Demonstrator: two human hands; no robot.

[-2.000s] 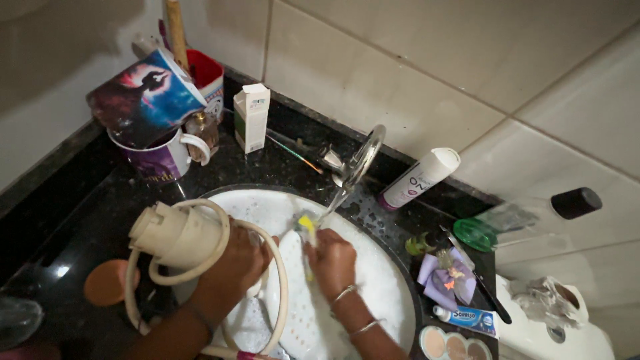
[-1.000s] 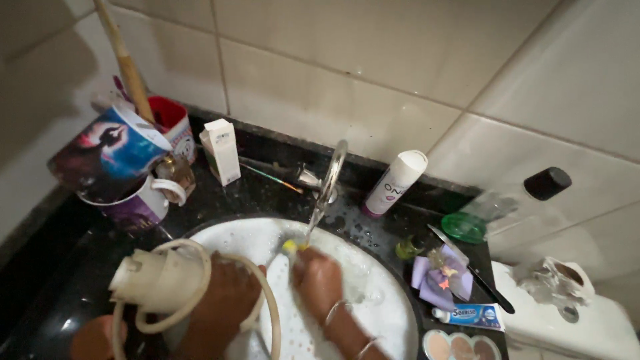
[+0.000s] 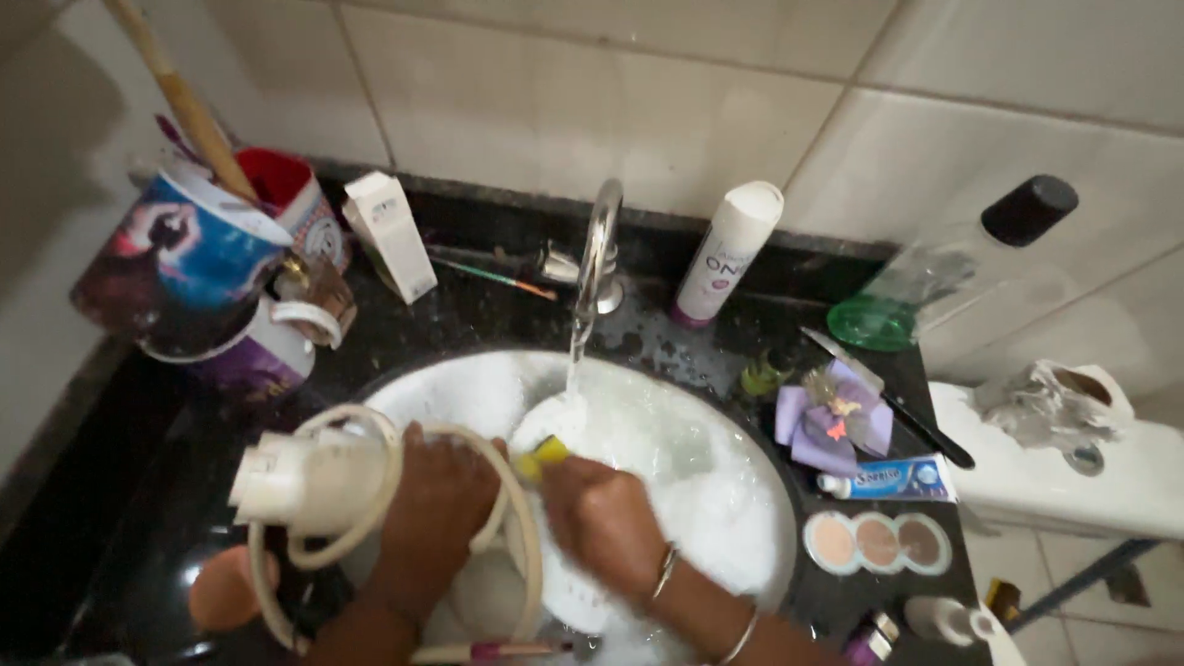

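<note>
My right hand (image 3: 601,518), with bangles at the wrist, grips a yellow sponge (image 3: 541,457) over the sink basin (image 3: 740,462). Left of it, my left hand (image 3: 439,504) holds a cream plastic appliance part (image 3: 314,486) with a pale coiled hose (image 3: 523,527), its fingers mostly hidden. A white, round-edged object lies in the suds below the sponge; what it is, I cannot tell. Water runs from the chrome faucet (image 3: 597,250) into the foamy basin just beyond both hands.
Mugs (image 3: 185,268), a white carton (image 3: 393,240) and a thin brush (image 3: 499,279) stand or lie at the left and back. To the right are a spray can (image 3: 726,254), a bottle with green liquid (image 3: 874,319), a knife (image 3: 916,425), a toothpaste tube (image 3: 888,479) and a powder palette (image 3: 877,544).
Water now runs plainly from the faucet. Both hands stay over the basin with the sponge and the hose part. The view has shifted and turned.
</note>
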